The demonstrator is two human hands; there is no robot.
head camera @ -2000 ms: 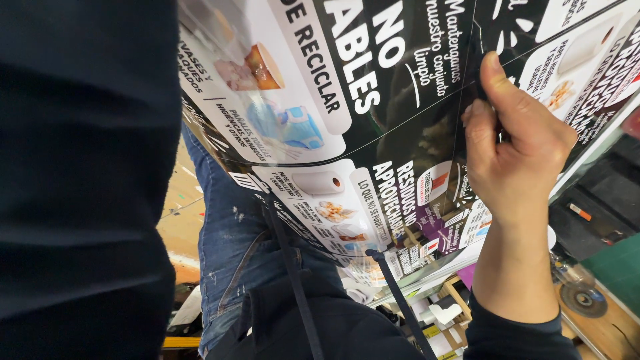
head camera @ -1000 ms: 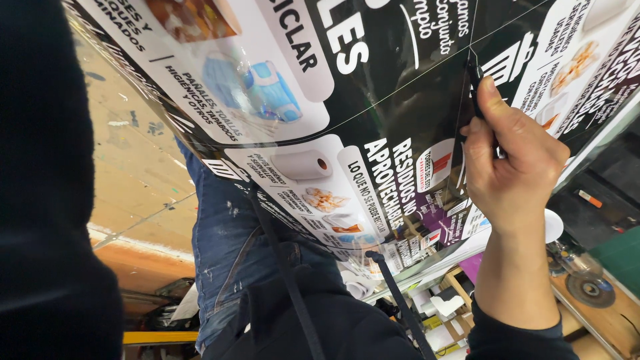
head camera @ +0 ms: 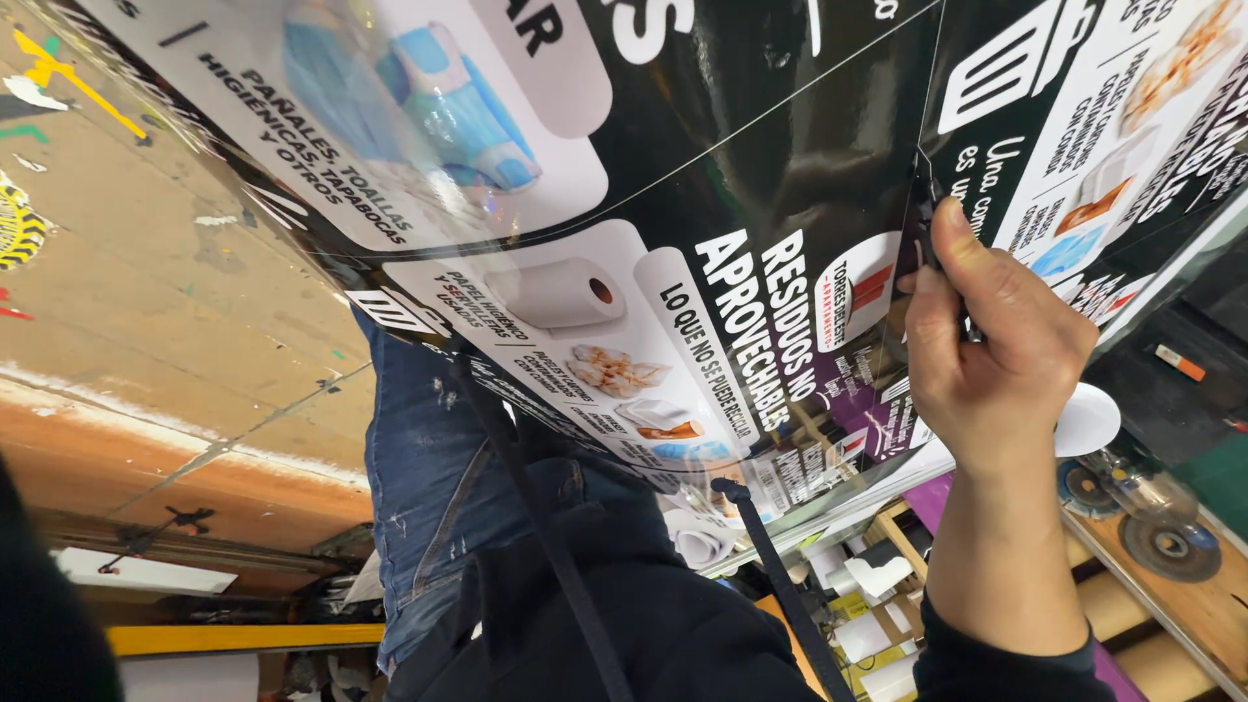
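Observation:
My right hand (head camera: 994, 341) is closed around a slim black cutter-like tool (head camera: 924, 200), thumb uppermost. The tool's fine tip touches a large glossy printed sheet (head camera: 780, 127), at a thin straight line beside a white bin symbol. Black, white and purple panels with pictures of a paper roll, crumpled paper and face masks cover the sheet, which bends down near my body. Other thin lines cross it. A dark sleeve (head camera: 39, 390) fills the left edge, and my left hand is outside the view.
Left is a stained brown board surface (head camera: 195, 292) with tape scraps. A yellow bar (head camera: 244, 639) lies below it. At right, an angle-grinder-like tool with discs (head camera: 1170, 546) rests on a wooden shelf, near rolls and boxes. A hoodie cord (head camera: 770, 556) hangs by the sheet.
The tool's tip has moved down along the thin line, from beside the white bin symbol to just below it. The view has shifted, showing more of the brown board at left.

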